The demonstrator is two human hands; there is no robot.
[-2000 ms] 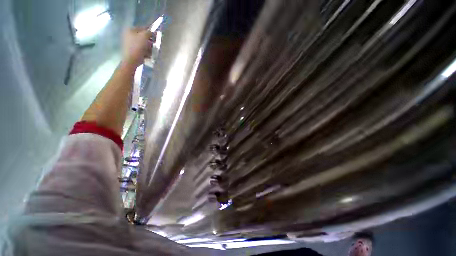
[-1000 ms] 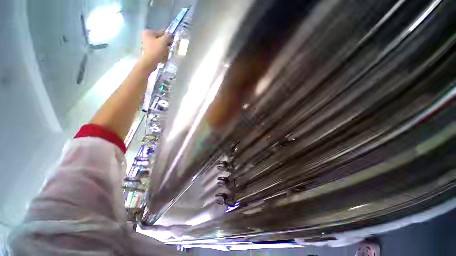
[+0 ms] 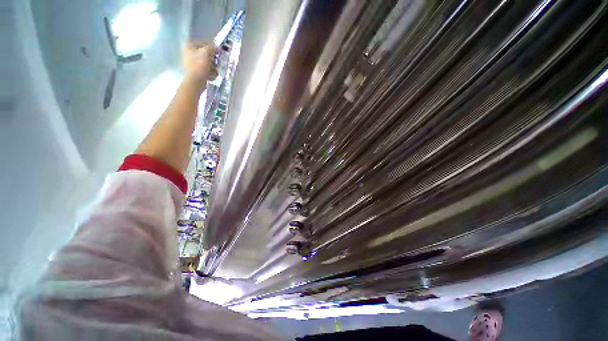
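My left hand (image 3: 202, 61) is at the upper left, at the end of an outstretched arm. Its fingers are closed on a narrow, bright flat bar (image 3: 230, 28), which looks like a tray rim; the fingertips are partly hidden. Small shiny metal fittings (image 3: 212, 160) lie in a long row below the hand. Beside them is a broad, mirror-bright metal surface (image 3: 257, 86). Long polished metal tubes (image 3: 413, 140) fan out to the right, with several small dark-shiny fittings (image 3: 295, 208) in a row near the middle. My right hand is out of the picture.
A ceiling light (image 3: 136, 28) and a fan (image 3: 119, 60) show at the upper left. A person's head (image 3: 485, 324) shows at the bottom right, beyond the curved edge of the tubes. A dark shape (image 3: 373, 334) lies at the bottom edge. My whitish sleeve (image 3: 113, 246) fills the lower left.
The view is sharper and has shifted a little. My left hand shows slightly further left than one second ago, still on the bar. The person's head shows more fully.
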